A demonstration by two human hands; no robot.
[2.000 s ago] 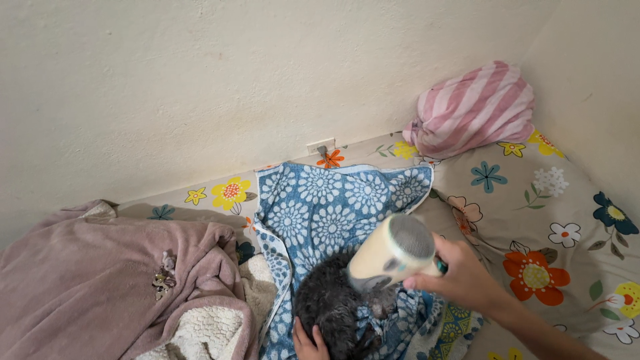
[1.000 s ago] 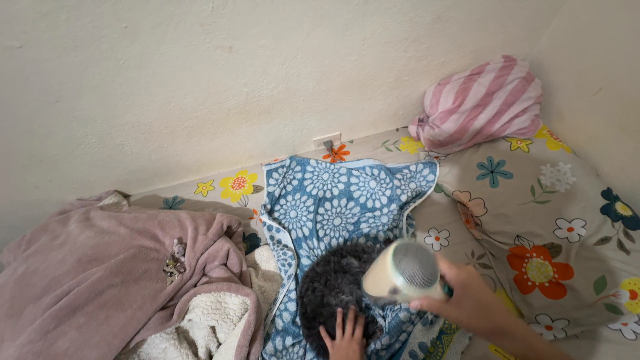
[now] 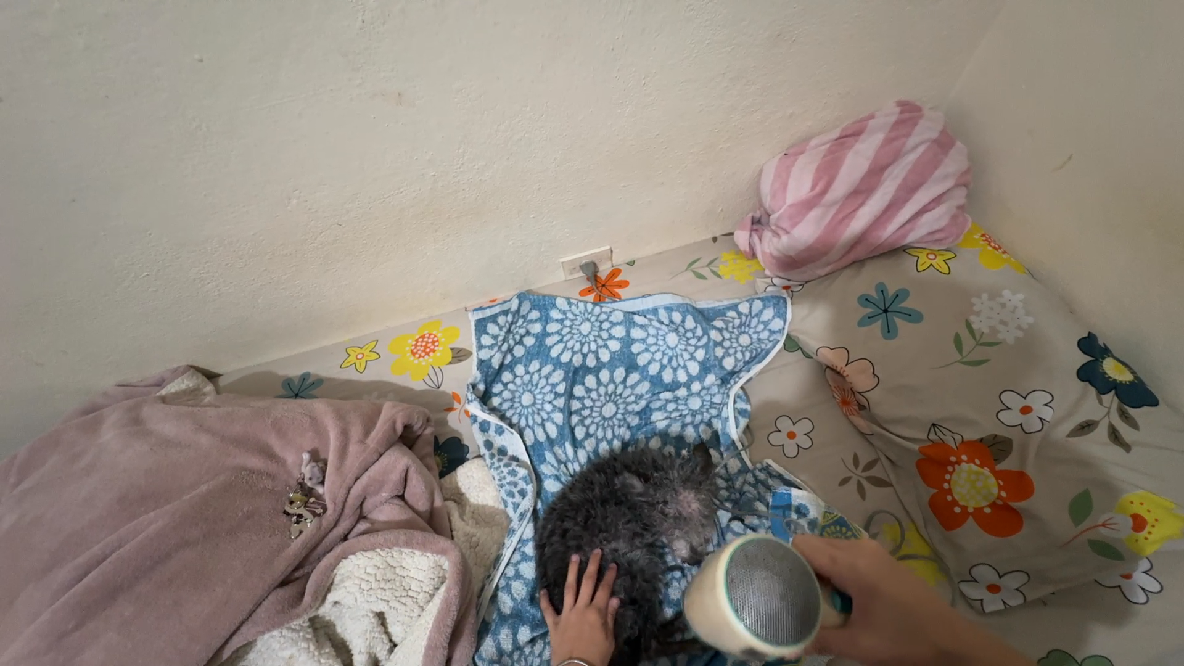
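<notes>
A curly dark grey animal, probably a small dog, lies curled on a blue towel with white flower shapes. My left hand rests on its fur with the fingers apart, near the bottom of the view. In my right hand is a cream hair dryer, gripped by its handle, just right of the animal. The dryer's round mesh intake faces up toward the camera; its nozzle is hidden beneath.
A mauve fleece blanket with a small keychain lies left. A pink striped bundle sits against the wall on the flowered bedding. A plug is in the wall socket, and a cord runs over the bedding.
The hair dryer in my right hand has moved down from above the animal to beside it, uncovering more of its light patch. My left hand stays on the fur.
</notes>
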